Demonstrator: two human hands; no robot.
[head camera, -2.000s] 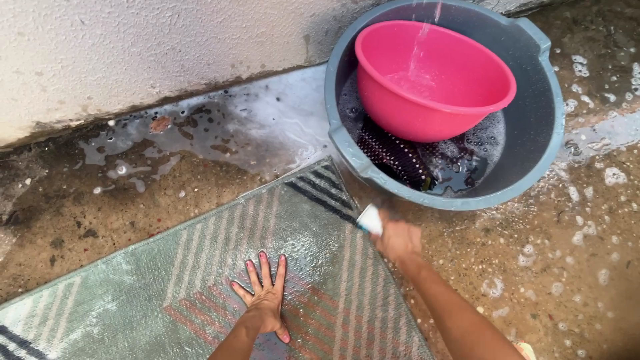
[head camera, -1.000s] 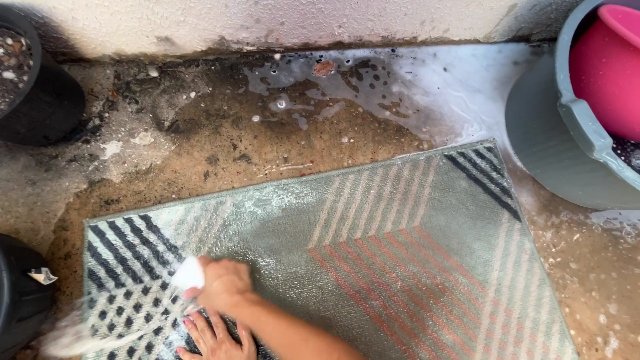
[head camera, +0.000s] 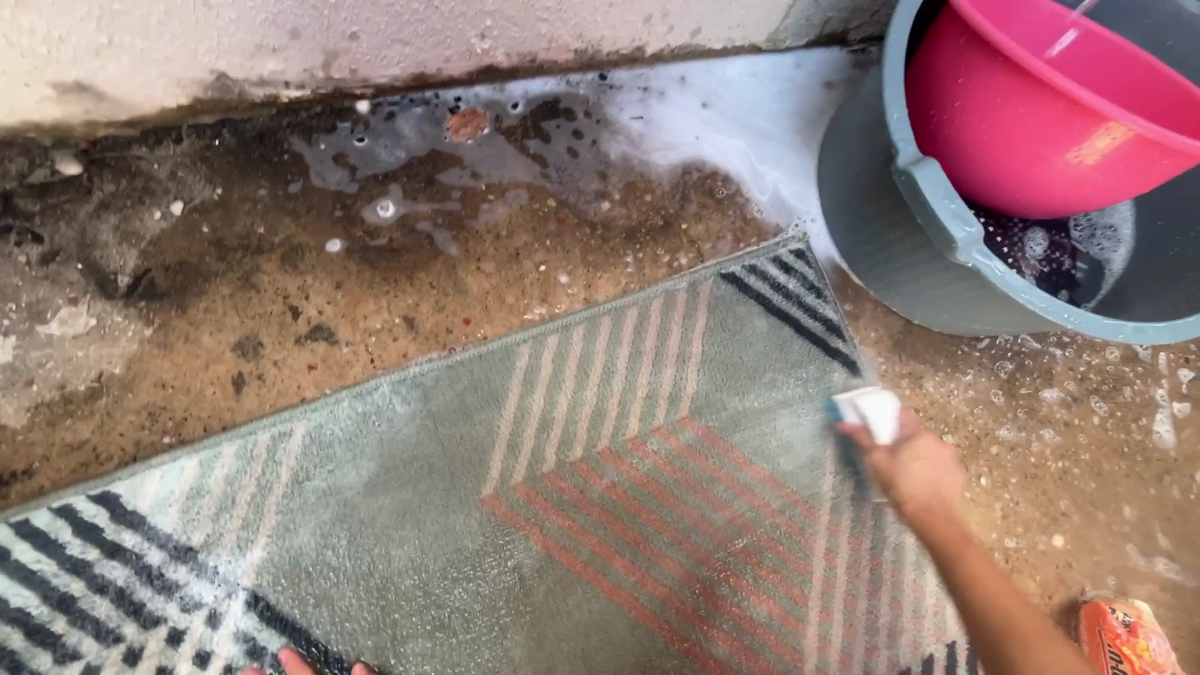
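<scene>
My right hand (head camera: 914, 469) grips a white scrubbing brush (head camera: 870, 412) with bluish bristles, blurred, at the right edge of a wet patterned rug (head camera: 403, 525). Only the fingertips of my left hand (head camera: 314, 664) show at the bottom edge, resting on the rug near its dark stripes. The rug is grey-green with pale, coral and dark stripes. Beyond its far right corner stands a grey plastic tub (head camera: 872, 225). A pink plastic basin (head camera: 1012, 112) sits tilted inside it, above dark fabric (head camera: 1031, 253) in sudsy water.
A rough pale wall (head camera: 422, 37) runs along the back. Whitish soapy water (head camera: 731, 122) lies on the wet concrete floor (head camera: 309, 309) beside the wall and tub. An orange plastic packet (head camera: 1125, 637) bearing writing lies at the bottom right. Water falls toward the basin.
My right hand has moved with the brush from the dark-striped left part of the rug to its right edge. The view has shifted right since one second ago.
</scene>
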